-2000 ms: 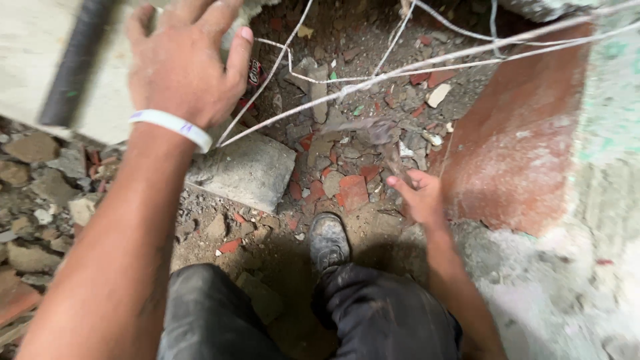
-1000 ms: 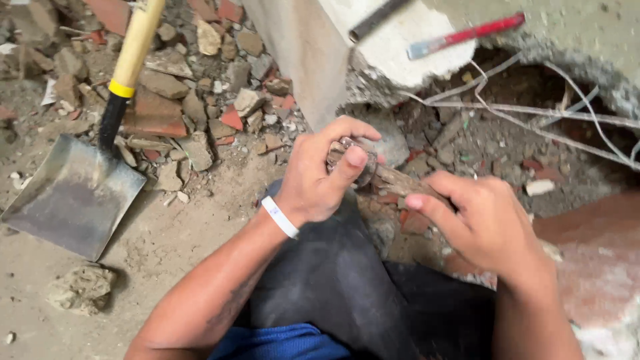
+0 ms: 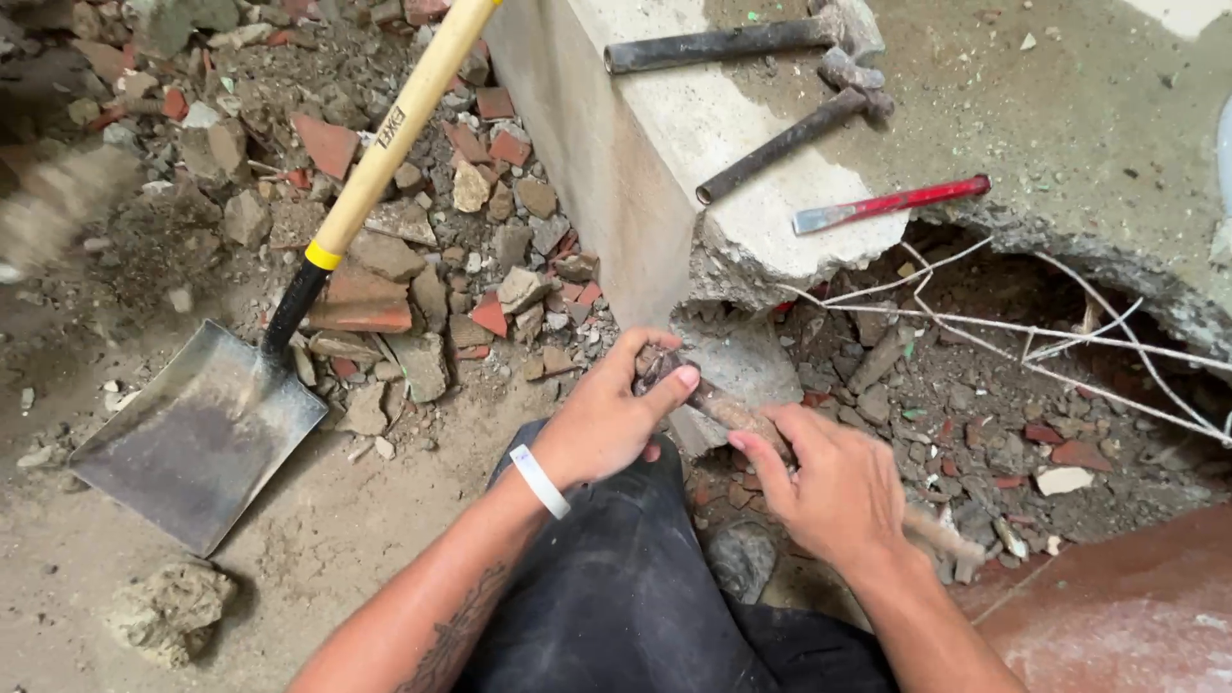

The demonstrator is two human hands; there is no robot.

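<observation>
A hammer with a worn wooden handle (image 3: 729,409) lies across both hands above my knees. My left hand (image 3: 621,409), with a white band at the wrist, is closed around its dark metal head, which the fingers mostly hide. My right hand (image 3: 830,481) grips the handle near the head, and the handle's far end sticks out past it at lower right. On the concrete slab beyond lie a red flat chisel (image 3: 891,204), a hammer with a dark tubular handle (image 3: 784,144) and a second such hammer (image 3: 722,45) behind it.
A shovel (image 3: 207,433) with a wooden shaft lies at left, over rubble and dirt. A lump of broken concrete (image 3: 173,611) sits below its blade. Bent steel wires (image 3: 1039,337) span the broken opening at right. A reddish slab (image 3: 1116,597) fills the lower right corner.
The left hand has left the concrete, where it was two seconds ago, and has come to the hammer's head. The right hand and hammer are now in front of the knees. The view has swung left.
</observation>
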